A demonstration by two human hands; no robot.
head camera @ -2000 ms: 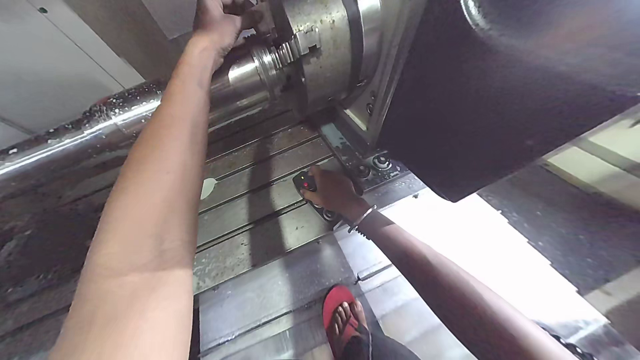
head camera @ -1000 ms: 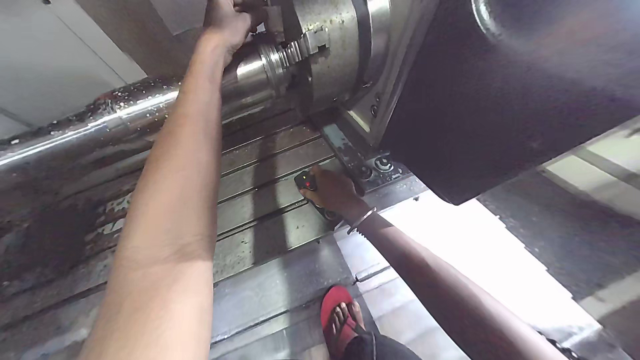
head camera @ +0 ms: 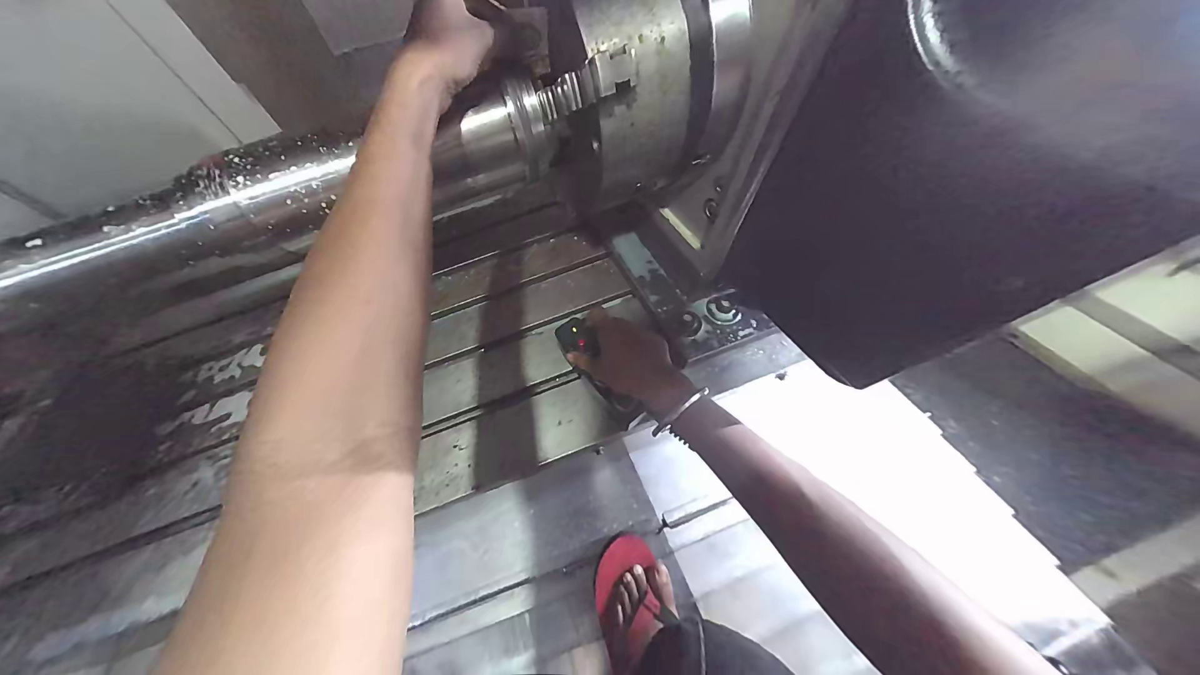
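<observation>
My left hand (head camera: pixel 452 39) is at the top, by a dark metal part beside the chuck jaws; its fingers are partly cut off by the frame's edge, so its grip is unclear. A large chuck (head camera: pixel 647 94) with stepped jaws (head camera: pixel 609 75) stands right of it, at the end of a long shiny metal cylinder (head camera: pixel 483 141). Lower down, my right hand (head camera: pixel 626 356) holds a dark handheld device (head camera: pixel 574 336) with a red and a small yellow-green spot, low over the slotted machine table (head camera: pixel 487 375). A bracelet circles the right wrist.
Bolts (head camera: pixel 722 309) fasten a bracket at the table's right edge. A big dark machine housing (head camera: pixel 966 187) overhangs on the right. Stepped, bright metal covers (head camera: pixel 844 450) lie below it. My foot in a red flip-flop (head camera: pixel 623 572) rests on metal at the bottom.
My left forearm and hand have shifted slightly to the right in view. My right hand stays at the same place with the device.
</observation>
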